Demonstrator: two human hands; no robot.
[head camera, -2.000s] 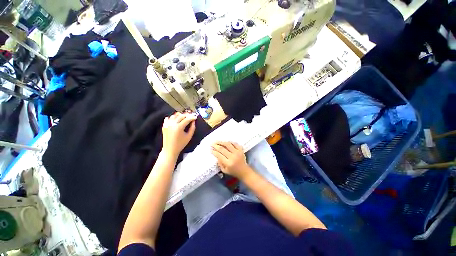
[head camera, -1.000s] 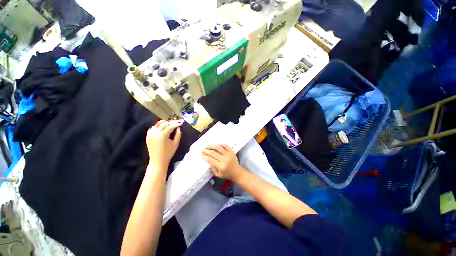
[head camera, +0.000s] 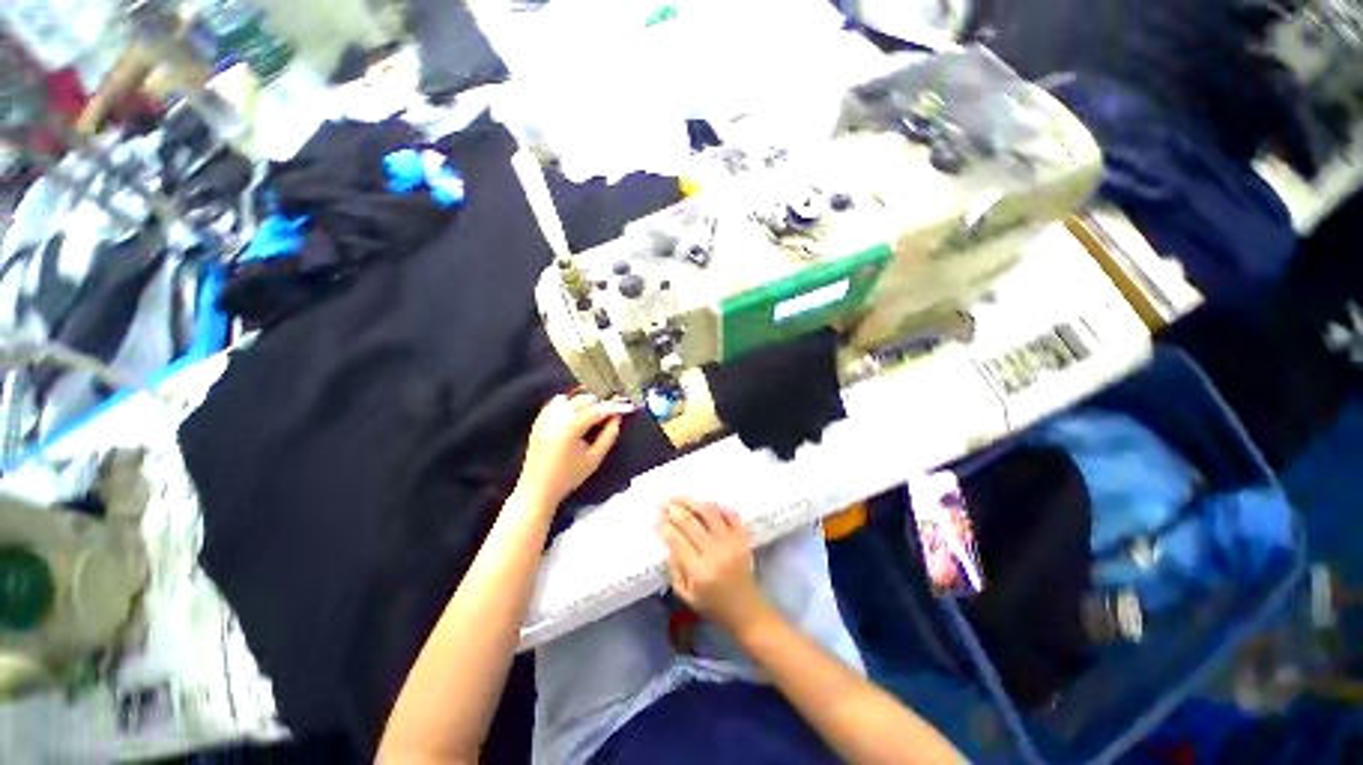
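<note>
The large black cloth (head camera: 389, 434) lies left of the cream sewing machine (head camera: 972, 165) and runs up to the needle area. My left hand (head camera: 576, 444) is on the cloth's right part. Its fingertips are close beside the needle and the small bright blue piece (head camera: 662, 401); whether they grip the cloth is unclear. My right hand (head camera: 713, 562) rests at the table's front edge with fingers slightly bent, and no object shows in it. A small black scrap (head camera: 780, 396) hangs right of the needle, beside a tan patch (head camera: 692, 413). The view is blurred.
The white table edge (head camera: 598, 601) runs in front of me. A blue basket (head camera: 1286, 561) at the right holds black cloth and light blue plastic, with a phone (head camera: 945, 534) at its left side. A black bundle with blue ties (head camera: 337, 202) lies behind the cloth. A second machine (head camera: 75, 575) is far left.
The head view has swung, so the scene sits further right and lower. My left hand stays by the needle and my right hand stays at the table's front edge.
</note>
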